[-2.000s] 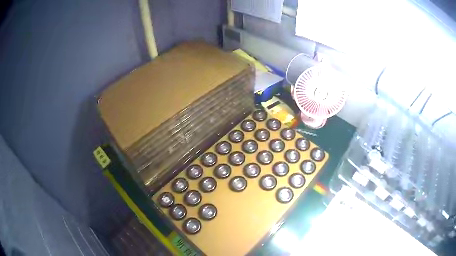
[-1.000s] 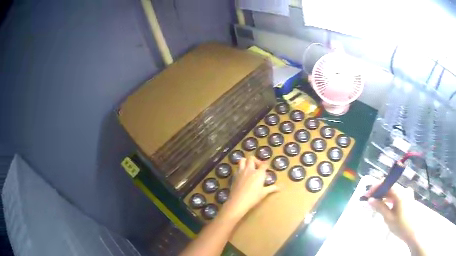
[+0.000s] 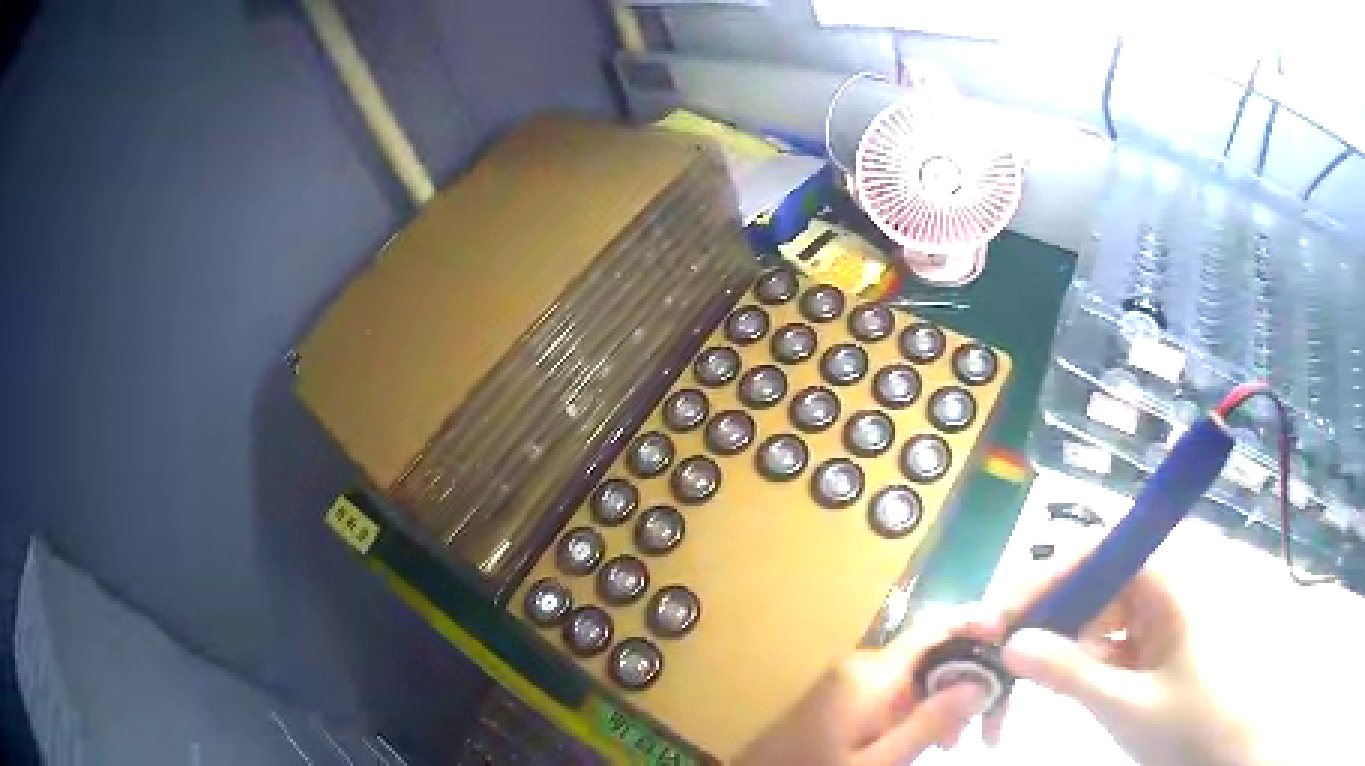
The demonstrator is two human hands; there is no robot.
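A round black-rimmed component [image 3: 960, 676] is held in my left hand [image 3: 883, 703] at the lower right, the thumb on its pale centre. My right hand [image 3: 1153, 673] grips the dark-blue wired hand tool [image 3: 1133, 527], which has a red end and red and black wires at its top. The tool's lower end is hidden by my right fingers, close beside the component; I cannot tell if they touch. Rows of similar components [image 3: 731, 431] lie on the tan cardboard sheet [image 3: 779, 584] to the left of my hands.
A tall stack of cardboard layers [image 3: 554, 359] stands at the left of the sheet. A pink fan [image 3: 940, 172] and a yellow packet [image 3: 838, 258] are behind it. Clear plastic trays [image 3: 1228, 299] are at the right. A glaring white surface [image 3: 1287, 659] is under my right hand. Yellow tape [image 3: 449, 633] edges the green mat.
My left hand has moved right, off the cardboard sheet, and now holds a component. My right hand has brought the blue tool beside it. The camera view has shifted.
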